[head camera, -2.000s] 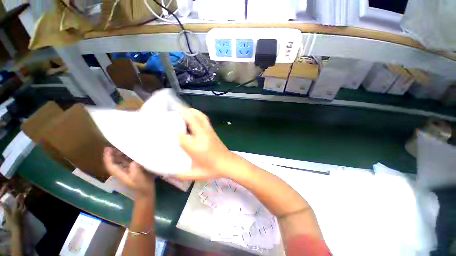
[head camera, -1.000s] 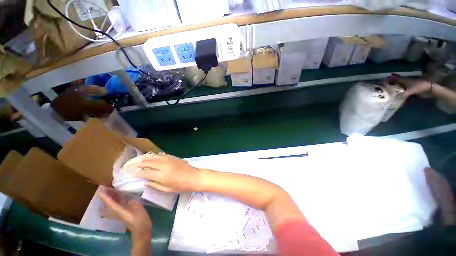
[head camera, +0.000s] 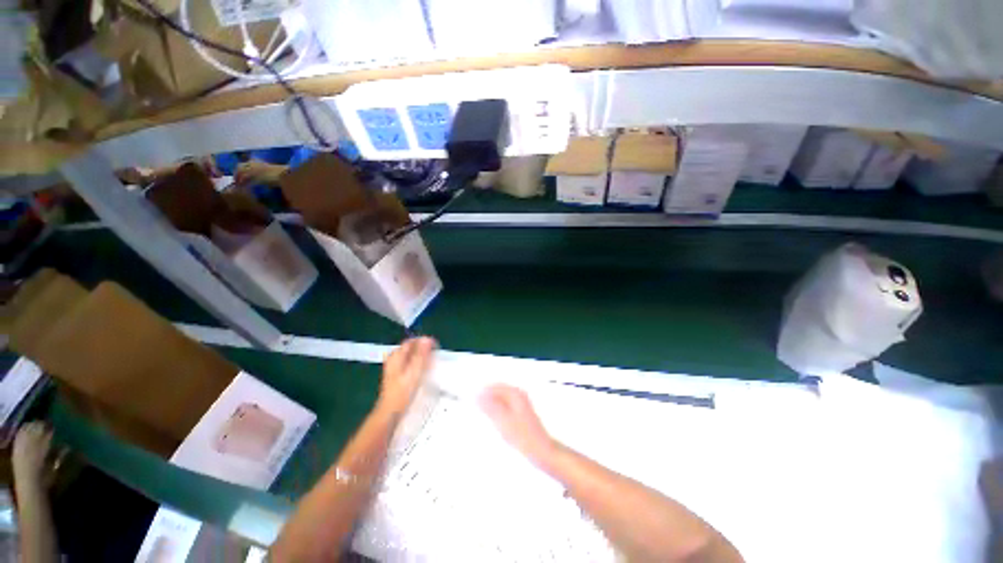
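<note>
My left hand is at the back left edge of the white leaflet pile. My right hand is over the pile's back right part. Both hands are blurred, and I cannot tell whether either holds a sheet. A retail carton with brown flaps open stands on the green belt behind my left hand, with something pale and translucent inside. Another open carton lies tilted at the left, its pinkish device picture facing me.
A bagged device with dark round spots stands on the belt at the right. White bags lie at the right. Another open carton stands behind the metal post. A power strip is on the shelf edge. Another person's hand is at the far left.
My hands have left the carton and bagged device at the left and are over the leaflets. An open carton now stands on the belt. The co-worker's hand has left the bagged device at the right.
</note>
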